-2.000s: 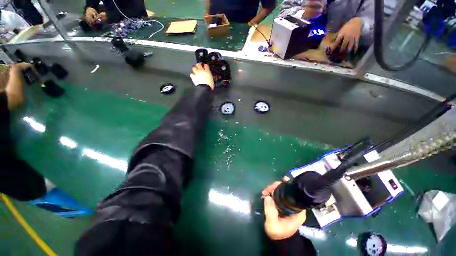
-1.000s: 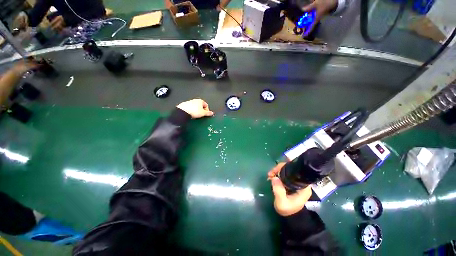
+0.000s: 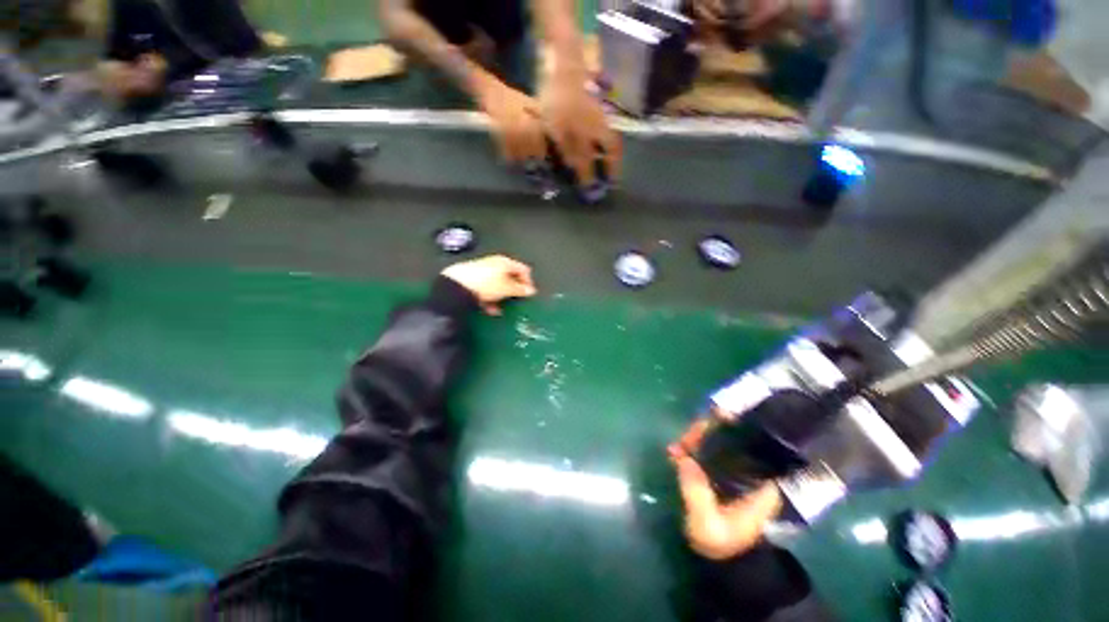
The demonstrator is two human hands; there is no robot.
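Note:
My left hand (image 3: pixel 493 281) rests at the near edge of the belt with its fingers curled in; whether it holds something small cannot be told. My right hand (image 3: pixel 724 504) is wrapped around the black electric screwdriver (image 3: pixel 766 440), in front of the screw feeder. Three round units lie on the belt beyond my left hand: one (image 3: pixel 455 237) behind it, one (image 3: pixel 634 269) and one (image 3: pixel 719 252) to its right. Two more round units (image 3: pixel 924 538) lie on the green bench at the lower right. Tiny screws (image 3: pixel 550 365) are scattered on the green surface. The picture is blurred.
The screw feeder (image 3: pixel 894 431) stands behind my right hand, with a metal coil (image 3: pixel 1046 322) slanting over it. A plastic bag (image 3: pixel 1056 437) lies to its right. Across the belt (image 3: pixel 389 201), another person's hands (image 3: pixel 557 131) hold dark housings. A housing with a glowing blue end (image 3: pixel 832 174) is on the belt.
My left hand moved back from the housings to the belt's near edge. Another person's hands have come onto those housings. A blue-glowing housing now shows on the belt at the right. My right hand keeps the screwdriver.

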